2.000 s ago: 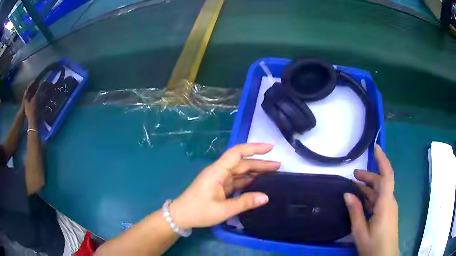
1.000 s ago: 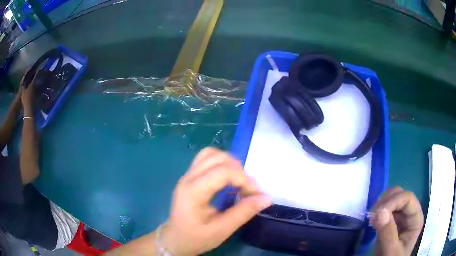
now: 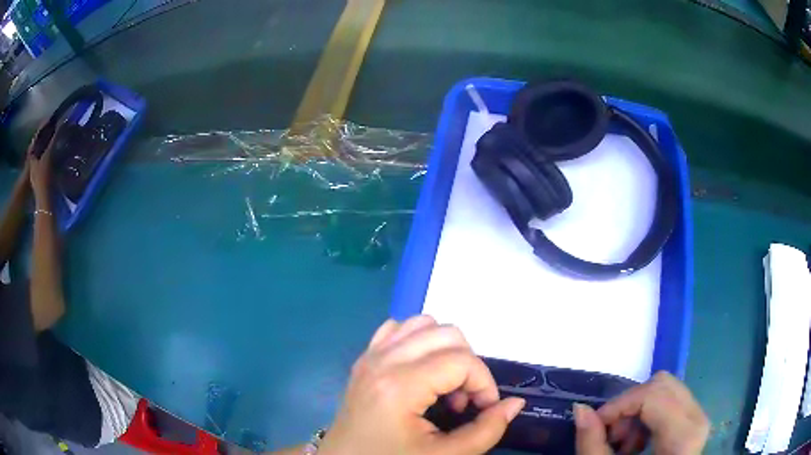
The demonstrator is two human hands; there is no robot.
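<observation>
The black oval part (image 3: pixel 556 380) stands on its side at the near end of the blue tray (image 3: pixel 411 267), its twin glossy recesses facing away and small white print on the side towards me. My left hand (image 3: pixel 436 391) is at its left part, thumb and finger on the printed side. My right hand (image 3: pixel 645 418) is at its right part, thumb against the same side. The fingers hide both ends of the part. No strip can be made out at the fingertips. Black over-ear headphones (image 3: pixel 582 191) lie at the tray's far end on a white liner (image 3: pixel 471 293).
White strips (image 3: pixel 782 347) lie at the far right. Wrinkled clear tape (image 3: pixel 329 147) runs along the conveyor edge, with a yellow-brown band (image 3: pixel 342 67) across the conveyor. At left, another person's hands (image 3: pixel 40 160) hold headphones over a second blue tray (image 3: pixel 107 178).
The oval part was lying flat two seconds ago and is now on its side. My hands have come closer together over its printed side since one second ago.
</observation>
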